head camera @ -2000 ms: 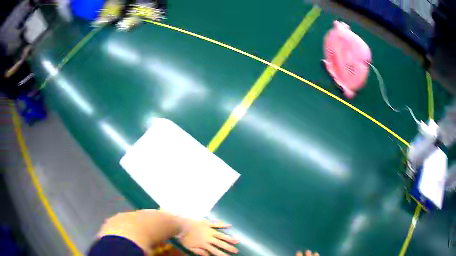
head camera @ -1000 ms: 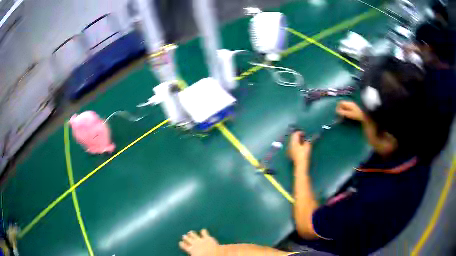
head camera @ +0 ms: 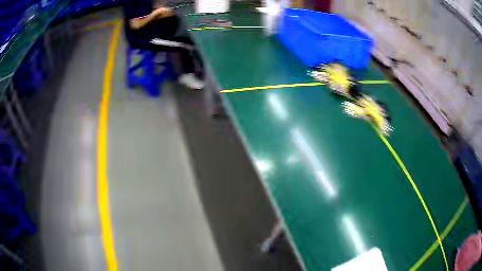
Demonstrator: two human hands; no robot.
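Note:
Neither of my hands is in the picture. The green bench runs from the bottom right up to the top. A white sheet lies on it, cut off by the bottom edge. Two blurred bundles of yellow, white and dark wires lie farther up: one bundle near the blue bin, the other bundle a little closer. Their ends are too blurred to tell.
A pink fan is cut off at the lower right. A person sits on a blue stool at the bench's far left side. A grey floor with a yellow line lies on the left. A pale wall stands at the right.
The view has swung left, from the co-worker and white upright stands to the floor, blue bin and wire bundles. My outstretched hand has left the picture.

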